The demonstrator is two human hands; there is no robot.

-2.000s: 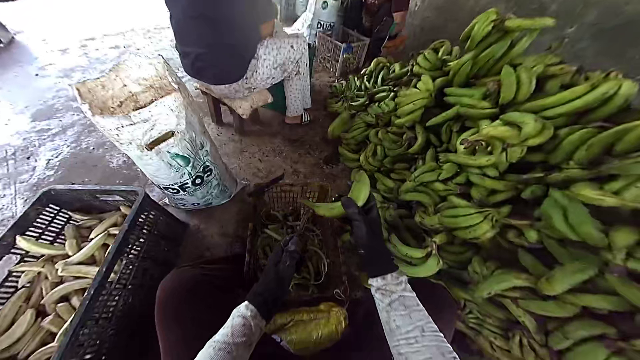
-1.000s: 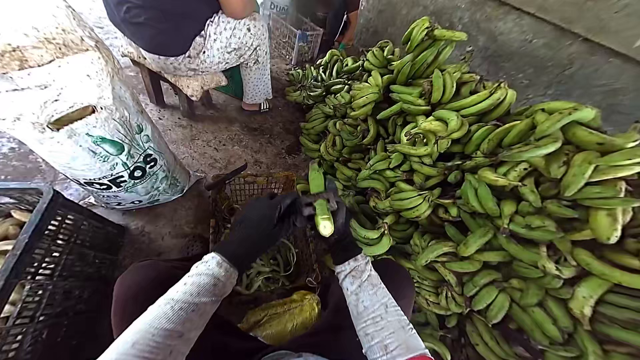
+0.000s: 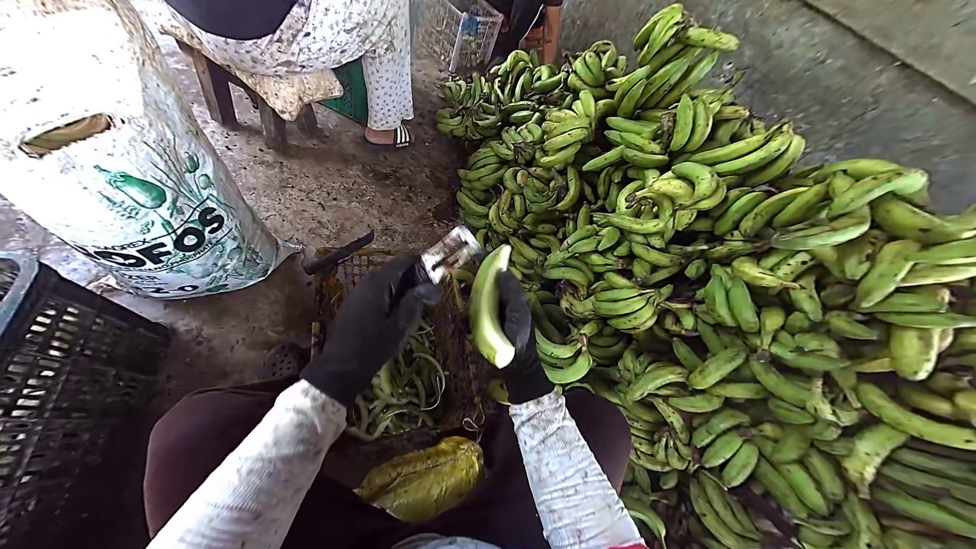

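Observation:
My left hand, in a black glove, grips a small metal peeler with a worn, light surface. My right hand, also gloved in black, holds a green plantain roughly upright; pale flesh shows at its lower end and along one side. The peeler is just left of the plantain's upper end, with a narrow gap between them. Beneath my hands, long green peel strips lie in a plastic crate. A yellow-green plastic-wrapped bundle rests between my legs.
A large heap of green plantains fills the right side, against a concrete wall. At left stand a printed white sack and a black crate. A knife-like dark blade lies by the peel crate. A person sits on a wooden bench ahead.
One second ago both hands were together at the plantain; now the left hand with the peeler is apart from it. The view has shifted right since two seconds ago, when the crate of peeled plantains showed at left.

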